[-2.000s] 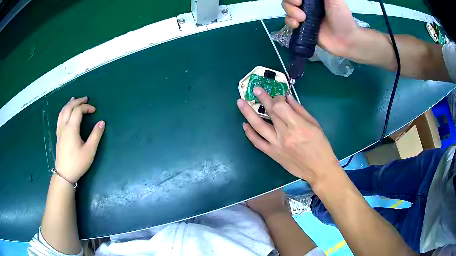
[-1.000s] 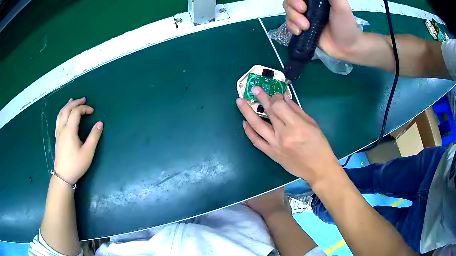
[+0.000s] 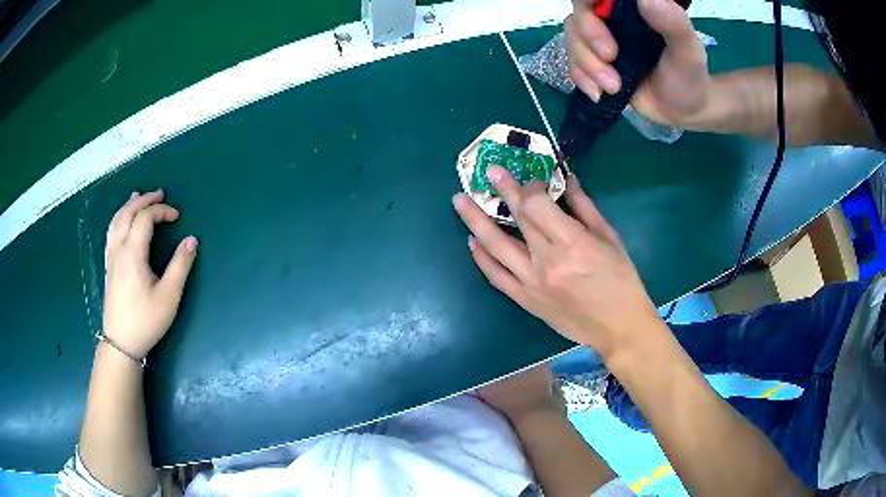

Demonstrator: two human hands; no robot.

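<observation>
My left hand (image 3: 141,267) rests palm down at the left of the dark green table, fingers apart, empty. My right forearm (image 3: 536,413) shows below the table edge; its hand is hidden. Another person's hand (image 3: 578,267) presses a green circuit board (image 3: 520,157) in a cream hexagonal housing (image 3: 466,173) that lies on the table. Two black blocks sit at opposite sides of the board. The person's other hand (image 3: 685,82) holds a thick black electric screwdriver (image 3: 600,97) slanted, its front at the housing's right corner. Its bit is hard to make out.
A clear bag (image 3: 549,63) of small grainy parts lies behind the driver. A black cord (image 3: 774,146) hangs over the right. A white rail (image 3: 233,87) with a post (image 3: 389,19) borders the table. Jeans (image 3: 758,335) and a cardboard box (image 3: 797,272) are at lower right.
The other person's driver hand has shifted slightly right and turned, so a red switch now shows. The driver slants more. The housing has shifted slightly left. My left hand has hardly moved.
</observation>
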